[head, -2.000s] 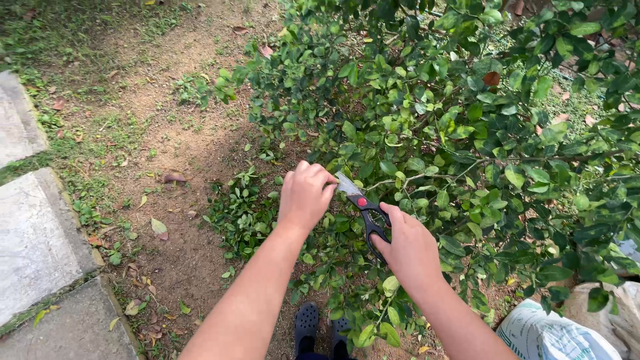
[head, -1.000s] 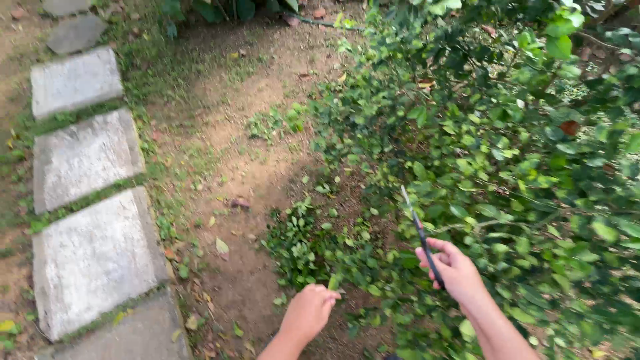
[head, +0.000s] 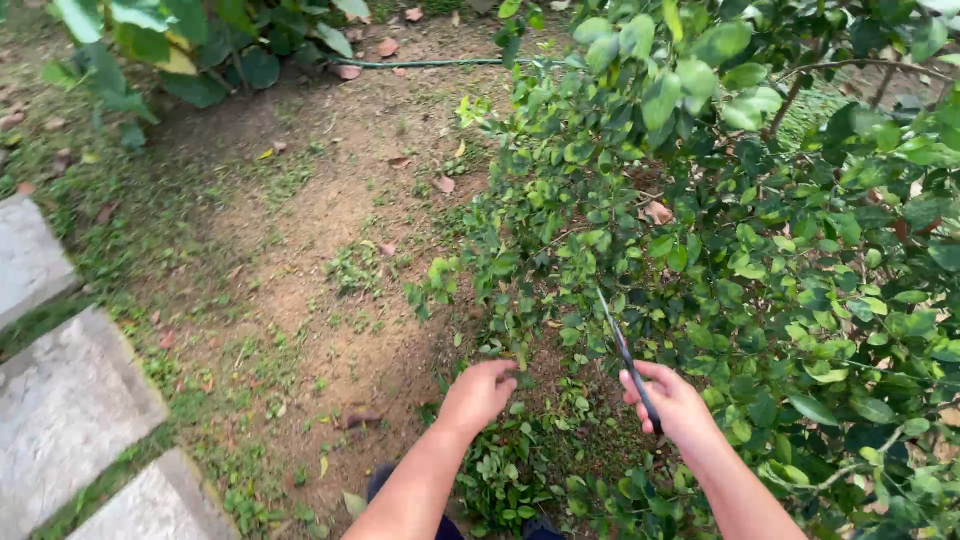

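Note:
My right hand [head: 664,401] grips a pair of scissors [head: 628,358] by the dark handles, seen edge-on, with the blades pointing up and a little left toward the leaves of a green shrub [head: 697,300]. To the left of it, my left hand [head: 478,394] has its fingers bent near low leaves at the shrub's edge; whether something small is between the fingertips cannot be told. Beneath and between the hands, a heap of leafy cuttings [head: 506,480] lies on the soil.
Concrete stepping slabs [head: 67,420] run along the left side. A thin green hose [head: 427,63] crosses the ground at the top, beside a broad-leaved plant [head: 187,45]. Dry leaves and low weeds dot the bare soil [head: 277,232]. Dark shoes show partly below my arms.
Two seconds ago my hands were close together at the scissors' blades; now they are apart, the scissors still in my right hand. The view has shifted.

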